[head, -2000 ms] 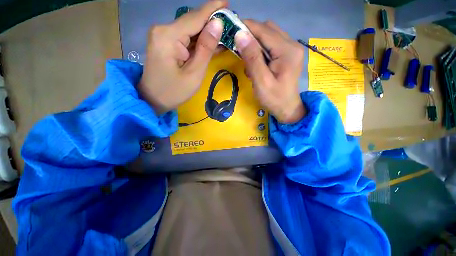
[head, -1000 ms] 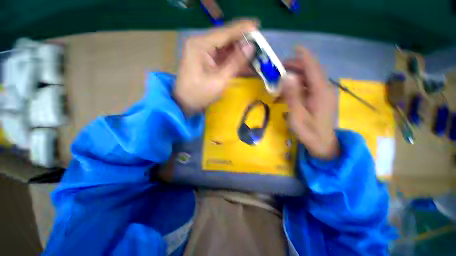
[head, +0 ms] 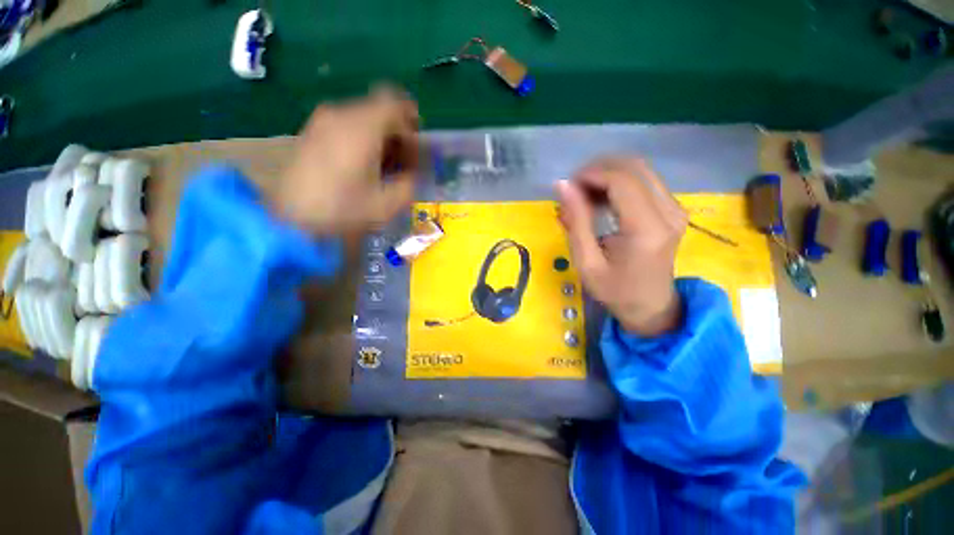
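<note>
My left hand [head: 350, 162] is blurred, raised over the left back part of the grey and yellow carton [head: 460, 397], fingers curled; whether it holds anything is unclear. My right hand [head: 628, 235] is above the carton's right part, thumb apart from bent fingers; a small greyish patch between them is too blurred to name. A blue battery with a pale side [head: 416, 242] lies on the carton between the hands. A blurred greenish and white thing [head: 481, 155] shows at the carton's back edge. A white housing with blue inside [head: 251, 44] is on the green belt.
White housings [head: 89, 219] are piled at the left. A battery-and-board assembly [head: 507, 71] lies on the green belt [head: 345, 63]. Several blue batteries [head: 877, 249] with wires and boards lie at the right. A dark thin tool [head: 711, 230] lies near my right hand. An open box is lower left.
My hands have moved apart; the white housing with blue inside is no longer visible between them. The view has shifted, showing more belt. The battery on the carton is now visible.
</note>
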